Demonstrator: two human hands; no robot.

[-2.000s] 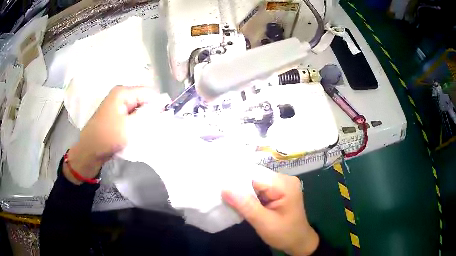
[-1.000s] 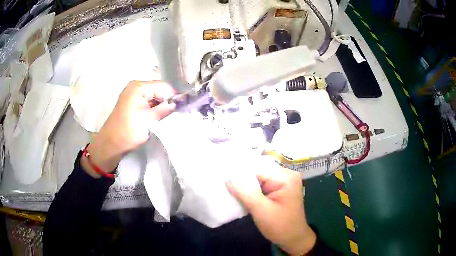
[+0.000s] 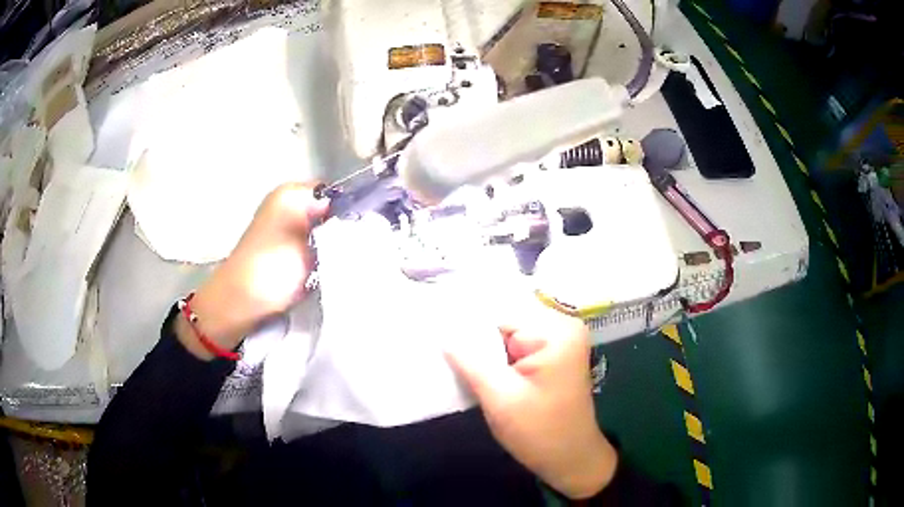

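A bright white fabric piece (image 3: 387, 347) hangs over the near edge of the machine bed, its top at the presser foot area (image 3: 421, 233). My left hand (image 3: 273, 257) holds its left edge, with the fingertips near a thin metal rod left of the needle area. My right hand (image 3: 540, 391) pinches the fabric's lower right part between thumb and fingers. The overlock machine (image 3: 396, 84) stands behind, with a pale translucent cover (image 3: 510, 134) above the sewing area. Glare hides the fabric's detail and the exact needle point.
A pile of white cut panels (image 3: 218, 149) lies left of the machine. Narrow cream-white parts (image 3: 64, 262) lie at far left. A black phone (image 3: 709, 124), a grey knob (image 3: 664, 149) and red-pink snips (image 3: 691, 208) are at right. The table edge and green floor are beyond.
My left hand has moved from near the needle area back down and left and now holds the fabric's edge. The fabric hangs more spread out; the right hand has barely moved.
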